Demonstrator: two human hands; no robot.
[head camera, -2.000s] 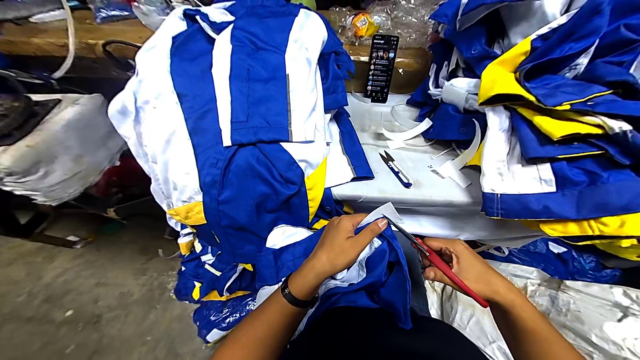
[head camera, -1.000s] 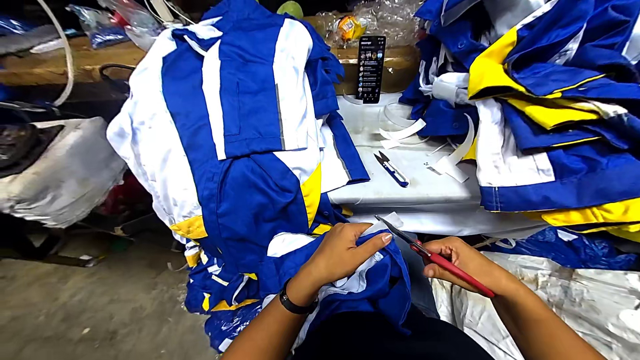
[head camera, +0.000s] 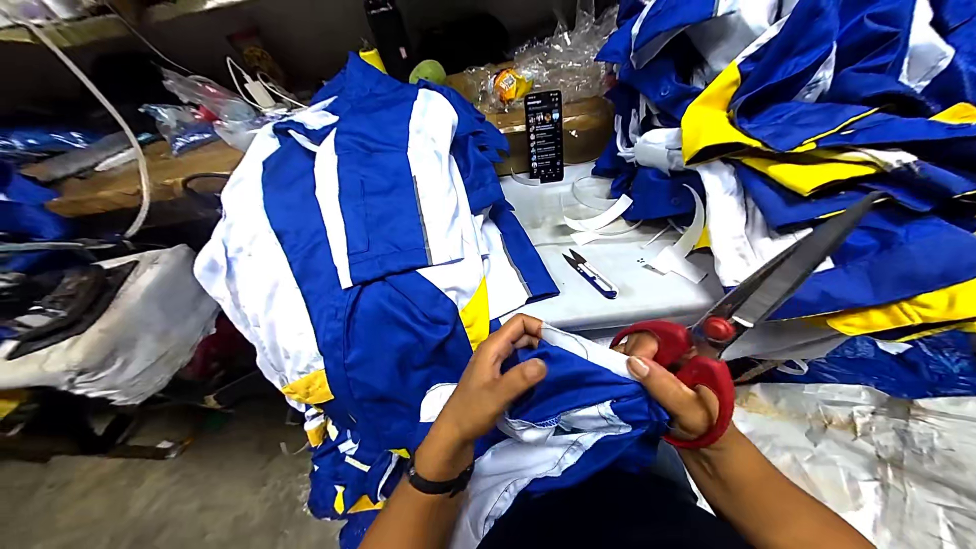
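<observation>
My left hand (head camera: 496, 381), with a dark band on its wrist, grips the edge of a blue and white fabric garment (head camera: 587, 389) over my lap. My right hand (head camera: 675, 389) pinches the garment's white edge between thumb and finger while its fingers stay in the red handles of a pair of scissors (head camera: 718, 328). The scissors' blades point up and right, slightly apart. Thread snips (head camera: 591, 274) lie on the white table surface (head camera: 610, 301) beyond my hands. Left of them is a blue, white and yellow garment (head camera: 381, 229).
A pile of blue, white and yellow garments (head camera: 808, 145) stands at the right. A phone (head camera: 544, 137) leans upright against a wooden ledge (head camera: 587, 126). White strips (head camera: 602, 217) curl on the table. A white covered bundle (head camera: 145, 328) is at the left, crinkled sheeting (head camera: 862, 457) at the lower right.
The scissors have swung from pointing at the cloth near my left hand to pointing up and right. My right hand has taken hold of the cloth's white edge.
</observation>
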